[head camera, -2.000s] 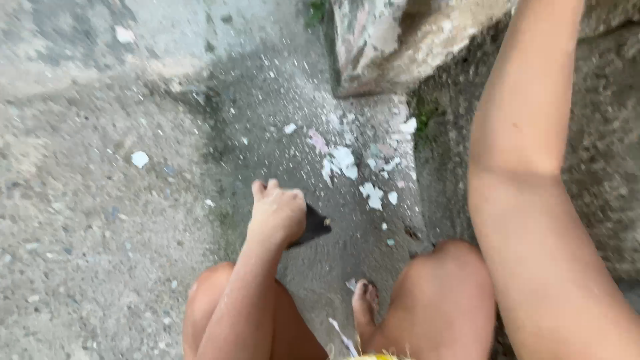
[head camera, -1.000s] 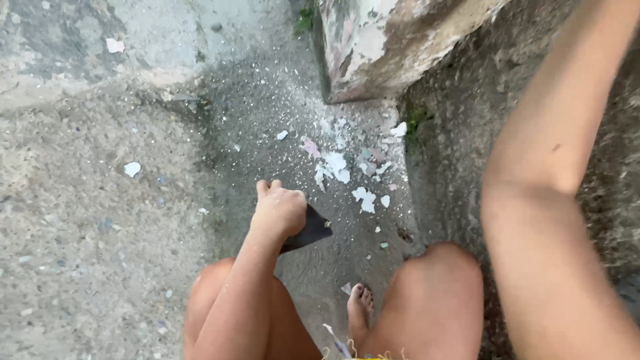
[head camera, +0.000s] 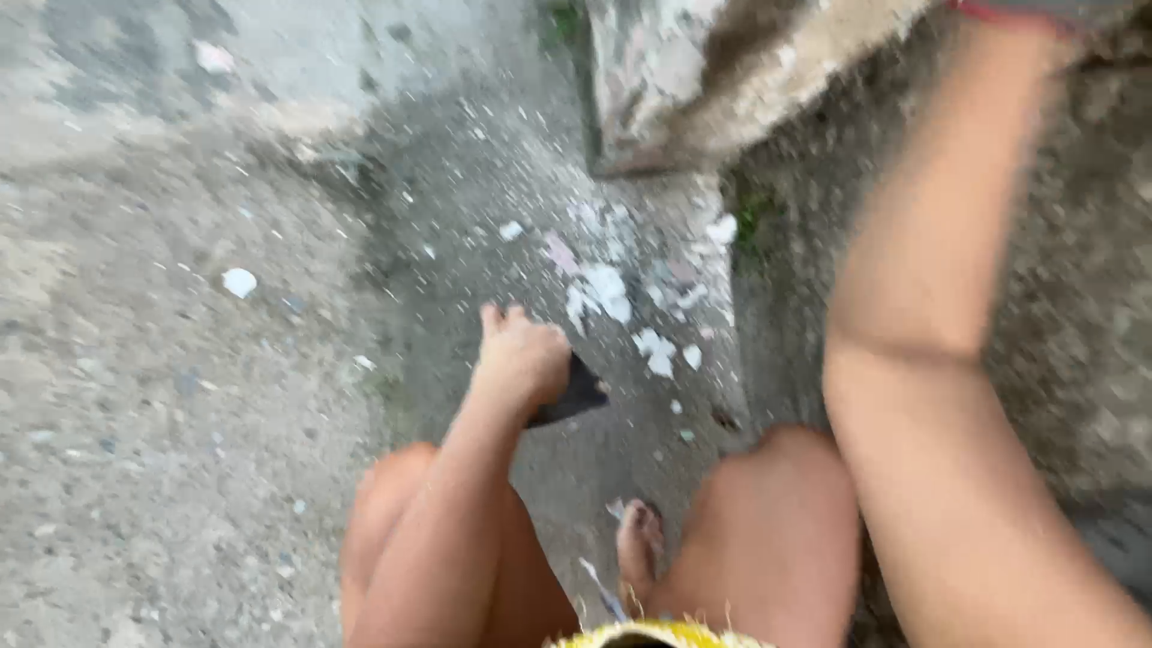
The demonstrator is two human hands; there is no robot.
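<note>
My left hand is closed around a dark, flat, angular object, whose corner juts out to the right beneath the fingers; its exact kind cannot be told. It is held over the concrete between my knees. My right arm reaches up along the right side, and at the top edge only a blurred grey glove with a red cuff shows at its wrist. The fingers of that hand and anything in them lie outside the view. White and pinkish paint flakes are scattered on the ground ahead of my left hand.
A masonry corner with peeling paint stands at the top centre. Rough, dark masonry runs along the right. Green moss grows at its foot. My bare foot rests on the concrete. Pebbly concrete spreads on the left.
At the top right, the glove's red cuff has come into view; neither earlier frame shows it. My left hand keeps its hold on the dark object.
</note>
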